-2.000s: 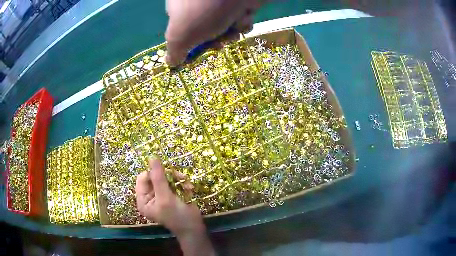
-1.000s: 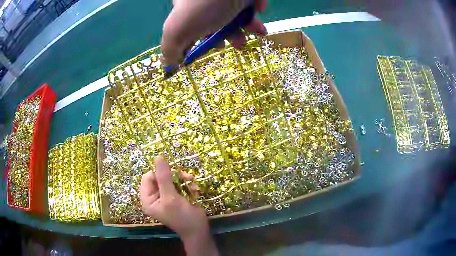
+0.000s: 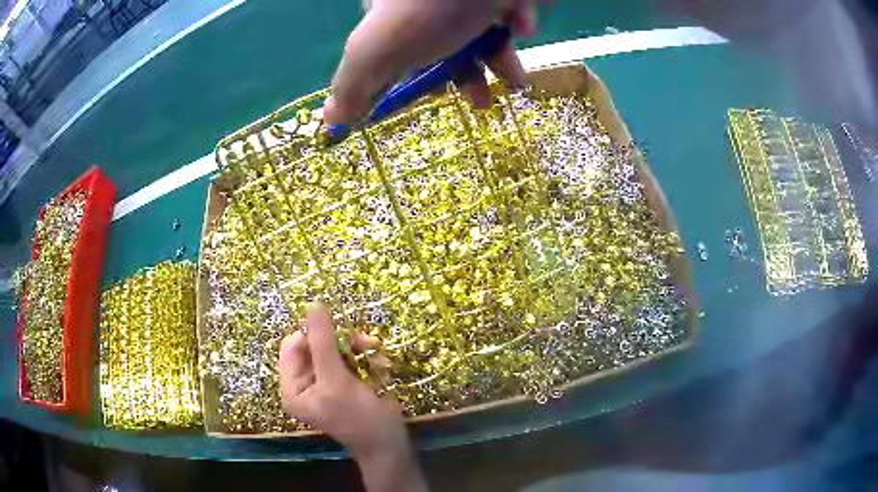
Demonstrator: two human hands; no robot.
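A gold parts frame [image 3: 393, 200] is held over the large cardboard box [image 3: 208, 408]. My left hand [image 3: 339, 384] grips its near edge between thumb and fingers. My right hand [image 3: 409, 58] holds the blue-handled side cutters [image 3: 424, 86] at the frame's far left edge, where small parts still sit on the frame; the cutters' jaws are hard to make out. Mixed small gold parts [image 3: 424, 298] and small silver parts [image 3: 587, 154] fill the box below.
A red bin [image 3: 85, 288] of loose parts stands far left. A stack of gold frames [image 3: 149, 346] lies between it and the box. Another stack of gold frames [image 3: 804, 207] lies at right, with stray parts [image 3: 736, 243] beside it on the green bench top [image 3: 664, 82].
My right hand and the cutters have shifted slightly right along the frame's far side. The whole view has drifted a little. My left hand keeps its grip on the frame.
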